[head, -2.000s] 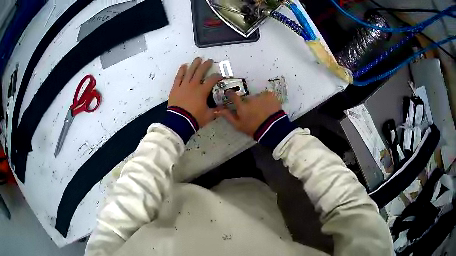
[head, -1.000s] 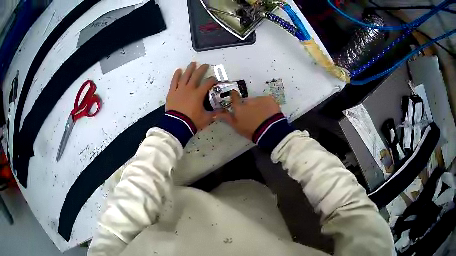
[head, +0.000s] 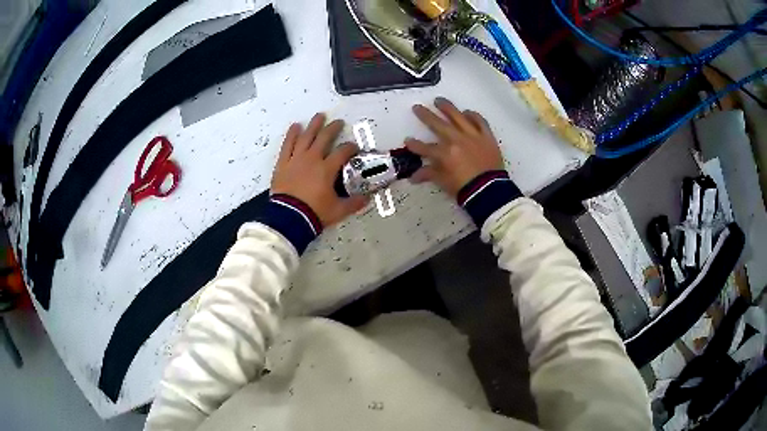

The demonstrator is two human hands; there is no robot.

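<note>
A small silvery metal folder (head: 370,169) with white slotted side arms lies on the white table between my hands. A black fabric strip (head: 181,274) curves from the table's near left up under my left wrist, and dark fabric shows at both sides of the folder. My left hand (head: 311,168) lies flat with spread fingers, its thumb and index at the folder's left side. My right hand (head: 461,151) has its fingertips on the short dark fabric end that sticks out at the folder's right.
Red-handled shears (head: 141,194) lie at the left. Wider black strips (head: 160,93) lie on a grey translucent sheet (head: 220,99) at the far left. A steam iron (head: 412,38) is on a dark pad (head: 383,80) at the far edge. Fabric scraps (head: 690,244) fill the lower right.
My right hand has moved right, off the folder's top, to the fabric end beside it. The folder's near side arm now shows. My left hand has moved slightly left.
</note>
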